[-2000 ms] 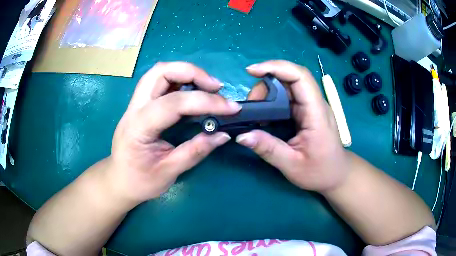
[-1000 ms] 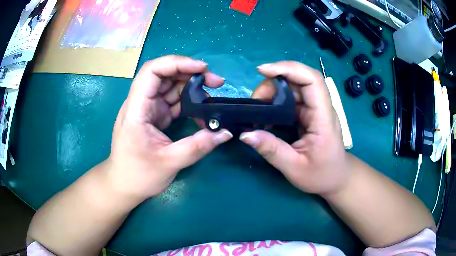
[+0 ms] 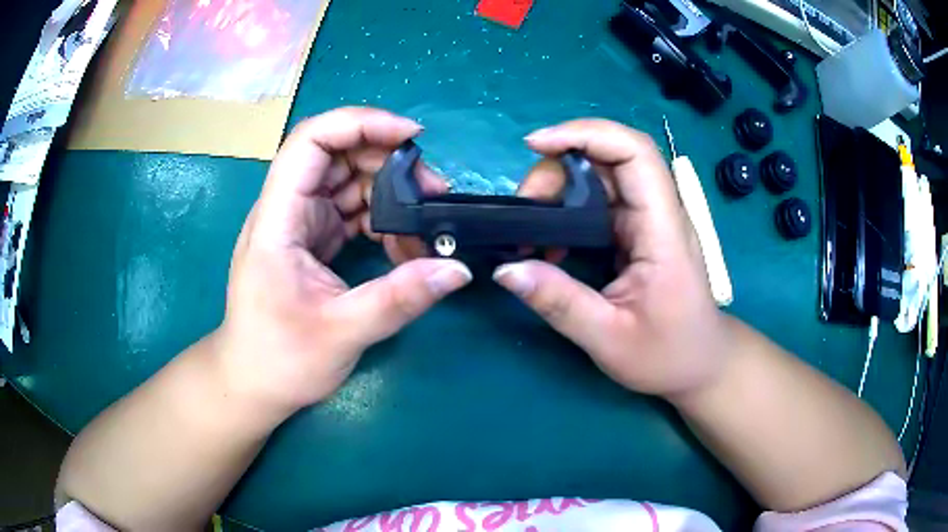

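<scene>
A black phone clamp mount (image 3: 509, 222) is held level above the green mat, its two curved jaws pointing up and apart. A round brass-coloured socket shows at its lower left. My left hand (image 3: 322, 260) grips the left end, fingers behind the left jaw and thumb below near the socket. My right hand (image 3: 650, 270) grips the right end, fingers behind the right jaw and thumb below. The thumbs are apart from each other. The underside of the clamp is hidden.
The green mat (image 3: 468, 416) lies below. Cardboard with clear plastic (image 3: 213, 52) is upper left, white printed cards (image 3: 52, 114) at the left edge. A pale-handled tool (image 3: 703, 234), black knobs (image 3: 736, 175), spare clamps (image 3: 670, 62), a dark flat case (image 3: 858, 223) and a bottle (image 3: 868, 81) are right.
The clamp has turned from a tilted pose to lie level, so both jaws show. The left fingers have moved off its front to behind the left jaw.
</scene>
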